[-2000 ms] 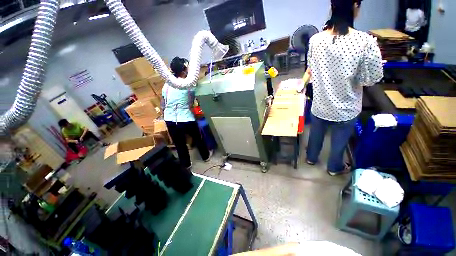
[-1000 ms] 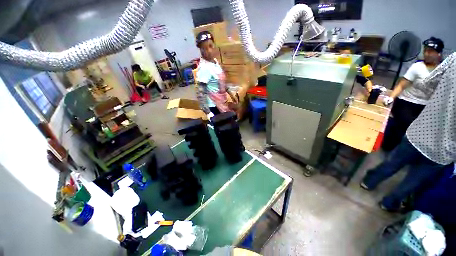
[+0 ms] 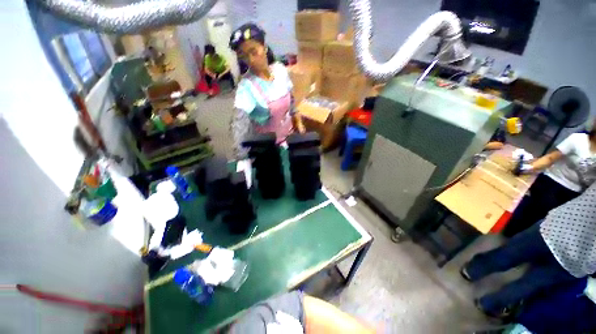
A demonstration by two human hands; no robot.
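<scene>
Stacks of black housings (image 3: 266, 166) stand upright on the green-topped bench (image 3: 307, 244) in front of me. Another stack (image 3: 305, 166) is just to the right, and darker ones (image 3: 229, 196) are nearer on the left. Crumpled white cloth or tissue (image 3: 217, 266) lies by clear plastic film (image 3: 238, 275) near the bench's left front. A blue-capped bottle (image 3: 193, 286) lies beside it. At the bottom edge a grey sleeve or clothing and bare skin, likely my arm, are cut off. A small white patch there is unclear. Neither of my hands can be made out.
A person in a pink apron (image 3: 280, 114) stands behind the bench. A grey-green machine cabinet (image 3: 398, 173) is to the right, with a cardboard-covered table (image 3: 487, 189) and people beyond. Silver ducts (image 3: 392, 65) hang overhead. A wall rack (image 3: 98, 196) is at left.
My view has swung right to left, then closer to the bench. The person behind the bench has turned and now stands at the housing stacks. The light stool has nearly left the view.
</scene>
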